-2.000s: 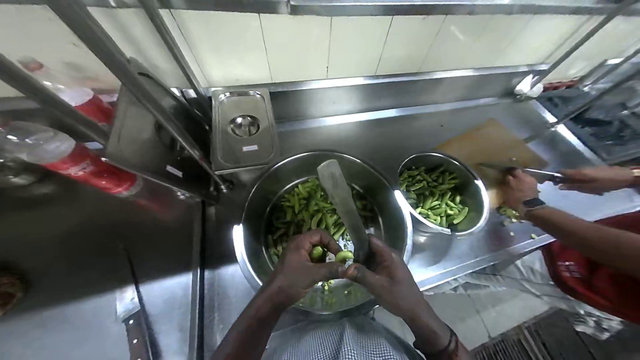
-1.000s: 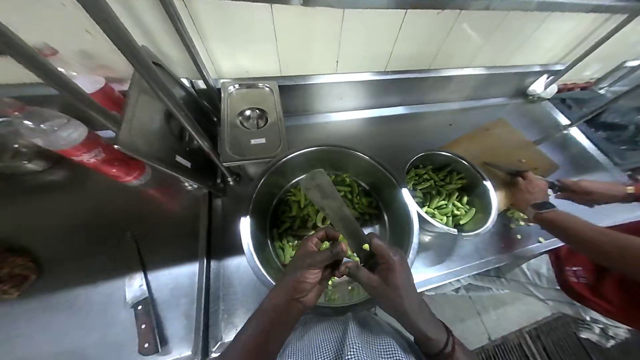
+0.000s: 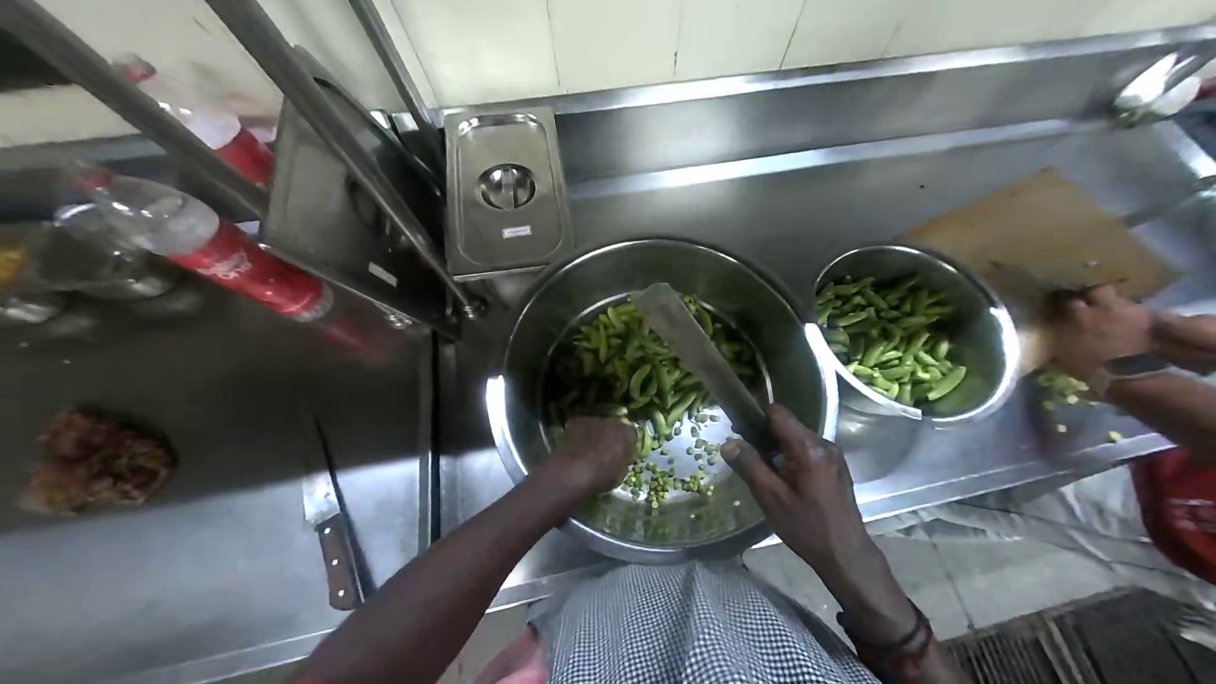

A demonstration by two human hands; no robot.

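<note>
A large round steel pot (image 3: 655, 546) stands before me, holding green pods (image 3: 627, 356) and small cut green pieces (image 3: 665, 475) on its bottom. My left hand (image 3: 597, 451) is down inside it at the pods' near left edge; its fingertips are hidden, so its grip cannot be told. My right hand (image 3: 803, 475) holds the handle end of a broad-bladed knife (image 3: 698, 351) over the pot's right side, the blade slanting up and to the left above the pods.
A smaller steel pot (image 3: 988, 313) of green pods stands to the right. Beyond it a co-worker's hands (image 3: 1102, 332) work at a cutting board (image 3: 1045, 228). At left are another knife (image 3: 332, 532), a plastic bottle (image 3: 237, 261) and a lidded steel container (image 3: 508, 190).
My left hand has moved from beside my right hand, where both were at a green piece, down into the pot. My right hand still holds the knife.
</note>
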